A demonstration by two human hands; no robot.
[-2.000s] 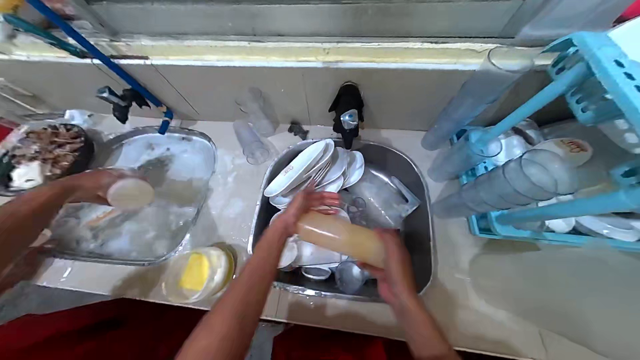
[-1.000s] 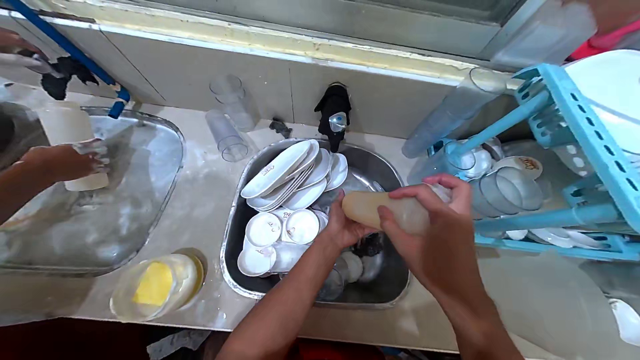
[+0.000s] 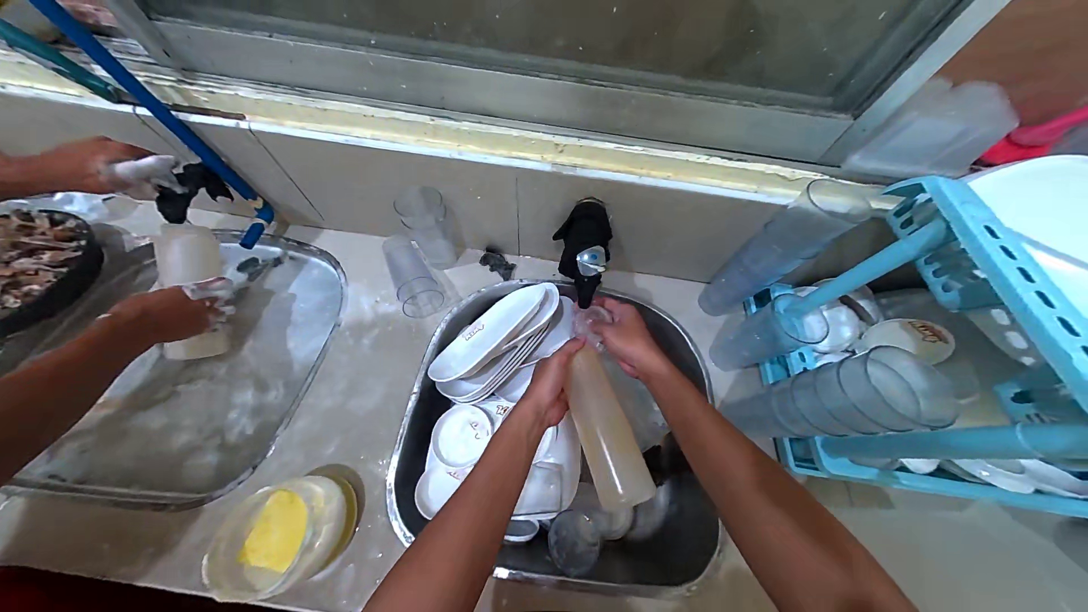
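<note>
Over the right sink basin [image 3: 399,476], my left hand [image 3: 552,382] grips a cloudy plastic bottle [image 3: 609,433] near its neck, its base pointing down toward me. My right hand [image 3: 625,333] holds a small clear piece [image 3: 592,321] at the bottle's top end, just below the faucet [image 3: 586,242]; whether it is a cap or part of the neck, I cannot tell. Stacked white oval plates [image 3: 493,340] lean at the basin's back left. White cups [image 3: 461,435] and dishes lie below them, and a clear glass [image 3: 575,541] rests near the front.
At the left basin [image 3: 336,340], a co-worker's hands [image 3: 174,314] hold another bottle [image 3: 191,255] under a faucet. A tub with a yellow sponge [image 3: 276,531] sits on the front counter. Clear tumblers [image 3: 414,280] stand behind. A blue rack [image 3: 935,484] holds stacked tumblers and dishes at right.
The bottle in my hands has swung from lying crosswise to pointing up at the faucet. The co-worker's other hand has come to the left faucet.
</note>
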